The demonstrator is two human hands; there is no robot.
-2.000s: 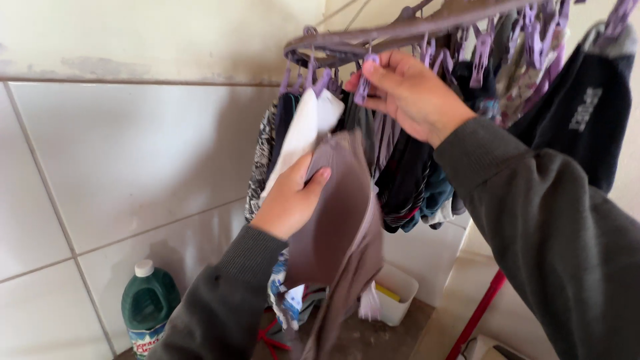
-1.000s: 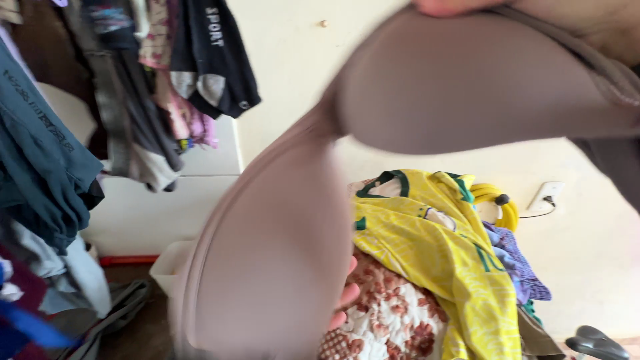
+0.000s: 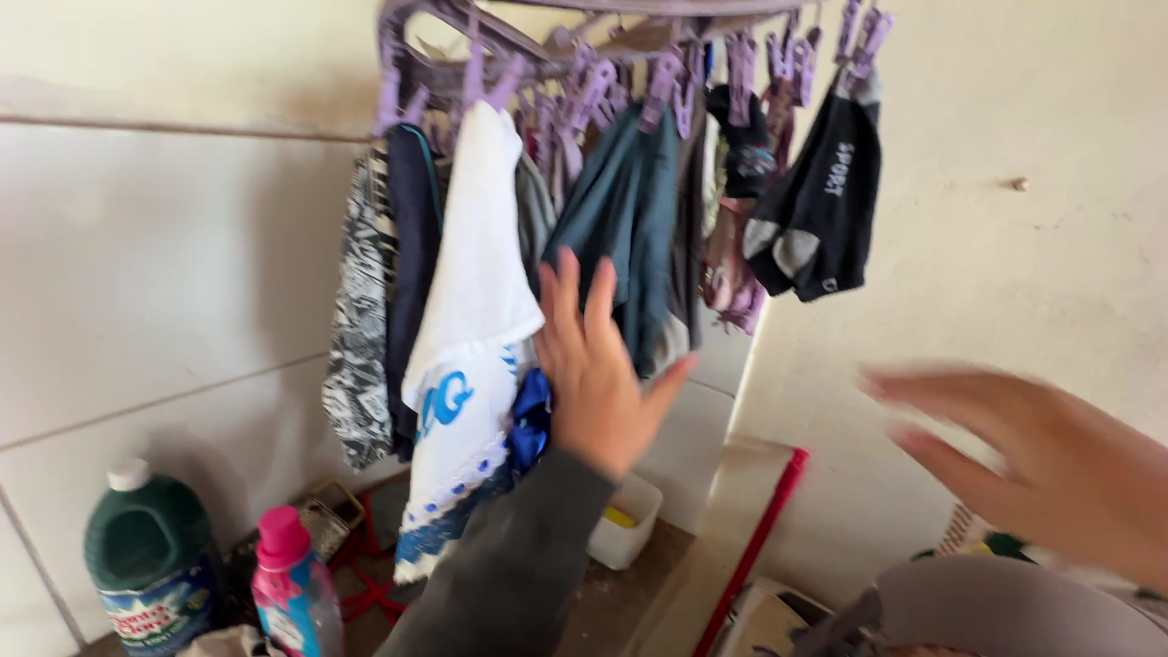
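Observation:
A hanging clothes dryer with purple clothespins holds a white cloth with blue lettering and lace trim, a dark teal garment, a black-and-white patterned garment and black and gray socks. My left hand is raised with fingers spread, in front of the teal garment and beside the white cloth; it holds nothing, and whether it touches them is unclear. My right hand, blurred, is apart from the dryer at the right, its fingers apart and nothing in them. Below it lies a taupe bra at the bottom right.
At the lower left stand a green bottle with a white cap and a pink-capped bottle. A white plastic container sits in the corner below the clothes. A red pole leans at the right, near the wall.
Both hands have let go of the taupe bra, which was in my hands in the earlier frames and now lies at the bottom right. The view has swung back to the dryer.

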